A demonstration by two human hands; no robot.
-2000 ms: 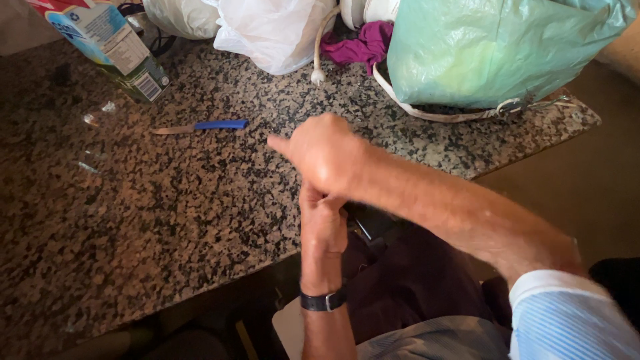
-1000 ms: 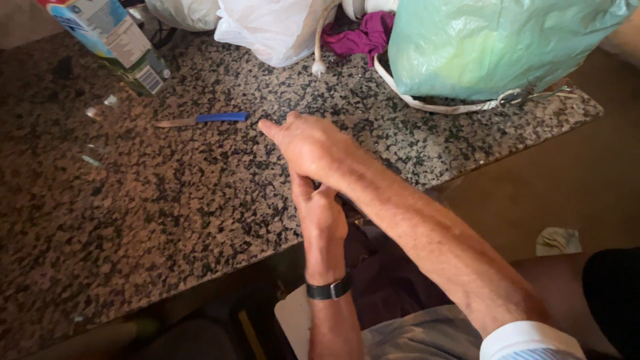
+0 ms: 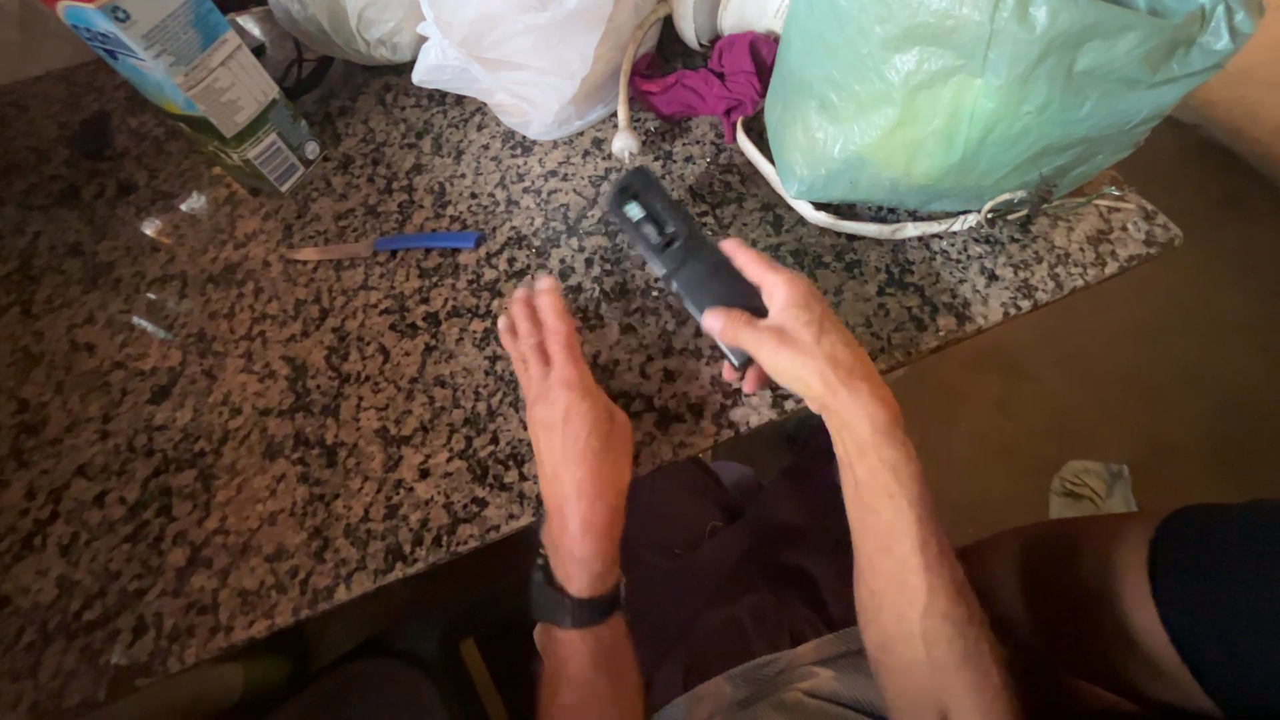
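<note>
My right hand grips a dark handheld device, perhaps a phone in a case, tilted over the granite countertop. The device has a small lit window near its far end. To its left my left hand is raised with fingers stretched and nothing seen in it; its palm is turned out of view. A black wristband circles the left wrist. Beyond the left fingertips lies a knife with a blue handle, its blade to the left.
A printed carton stands at the back left. Behind are a white plastic bag, purple cloth, a green plastic bag and a white cord. Small clear scraps lie left. A crumpled cloth is at the lower right.
My hands were together, the right over the left. They have since come apart, and the dark device now shows in my right hand.
</note>
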